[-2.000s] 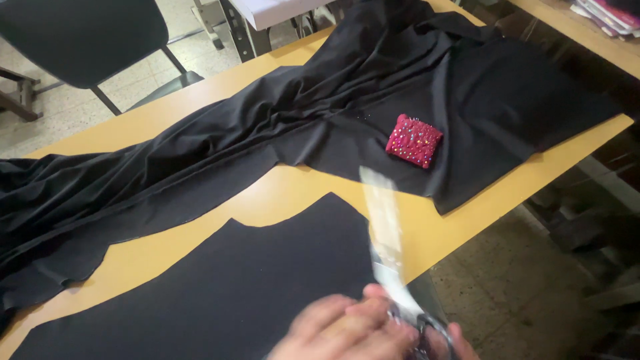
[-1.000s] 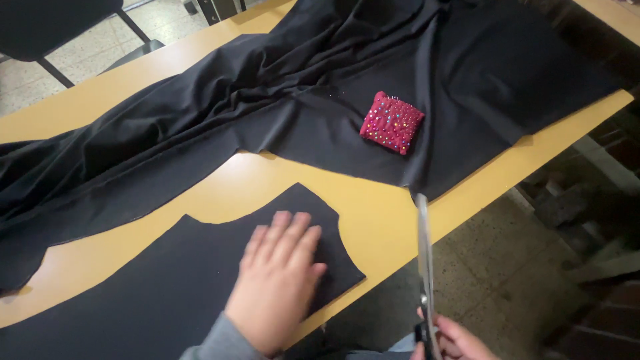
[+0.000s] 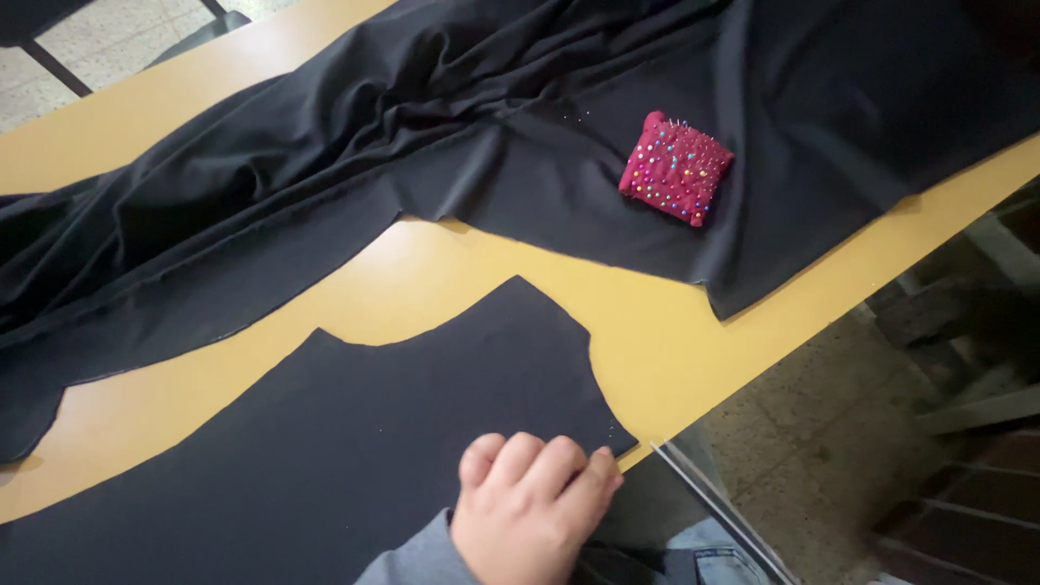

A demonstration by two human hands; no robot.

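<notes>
My left hand (image 3: 536,504), fingers curled, rests over the near right part of a cut black fabric piece (image 3: 390,422) lying flat on the table; whether it pinches the cloth is hidden. The blades of a pair of scissors (image 3: 723,512) point up and left from the lower right, their tips just off the piece's right corner. My right hand is out of the frame. Beyond lies a larger length of black fabric (image 3: 552,195), gathered in folds, with a red pincushion (image 3: 677,169) full of colored ball-head pins on it.
The yellow table (image 3: 650,357) has its near edge running diagonally at the right, above a tiled floor (image 3: 780,406). A dark chair (image 3: 41,24) stands beyond the far edge at the upper left. Denim-clad legs (image 3: 715,544) are below the near edge.
My left hand has moved from lying spread on the cut piece to a curled pose nearer its lower edge. The scissors, upright a second ago, now slant left, and my right hand has left the view.
</notes>
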